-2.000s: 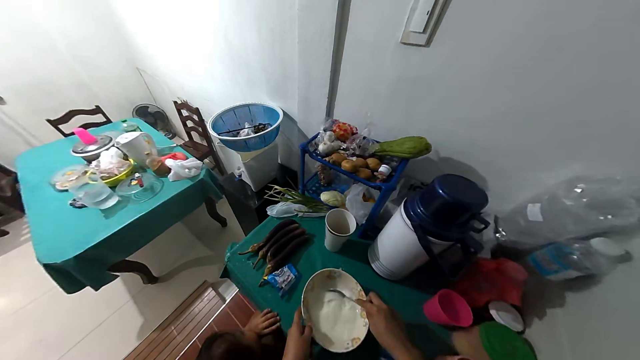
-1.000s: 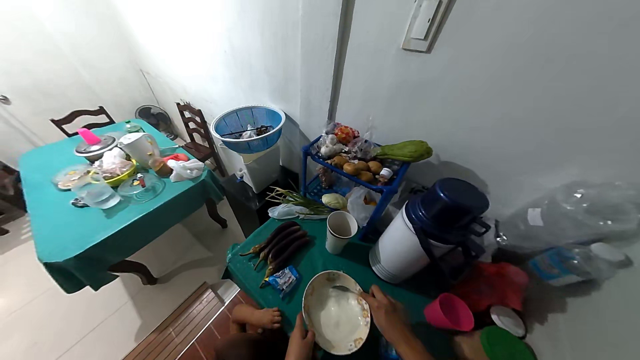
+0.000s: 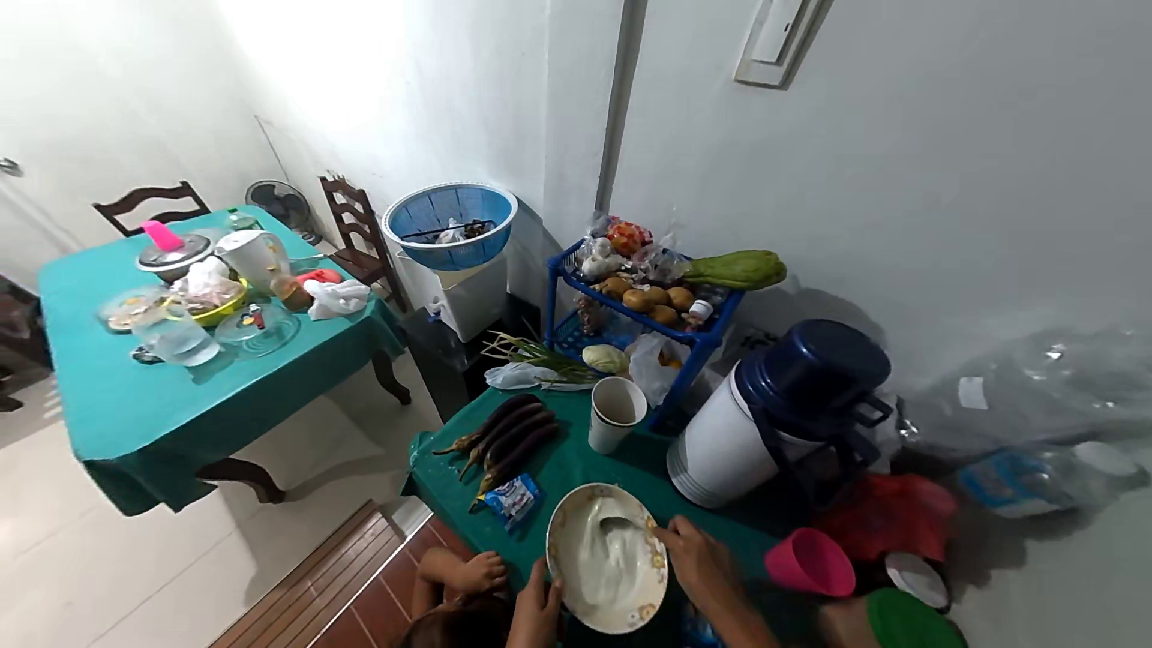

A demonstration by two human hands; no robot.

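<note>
A flower-rimmed bowl [image 3: 607,576] of thick white mixture stands on the green-covered table at the bottom centre. My left hand [image 3: 537,607] grips its left rim. From the right, my right hand [image 3: 697,558] holds a metal spoon [image 3: 616,524], whose bowl end sits in the mixture. Just left of the bowl lie a small blue packet [image 3: 513,500] and several eggplants [image 3: 513,436]. Behind it stands a paper cup [image 3: 616,414].
Another person's hand [image 3: 481,572] rests at the table's edge, left of my left hand. A large vacuum flask [image 3: 774,414], a pink cup [image 3: 810,562] and a green lid [image 3: 913,619] stand right. Behind is a blue rack [image 3: 711,337] of vegetables. A second table [image 3: 135,396] stands left.
The spoon and my right hand have shifted slightly at the bowl, and the mixture's surface shows new swirls. The other person's arm has moved along the table edge.
</note>
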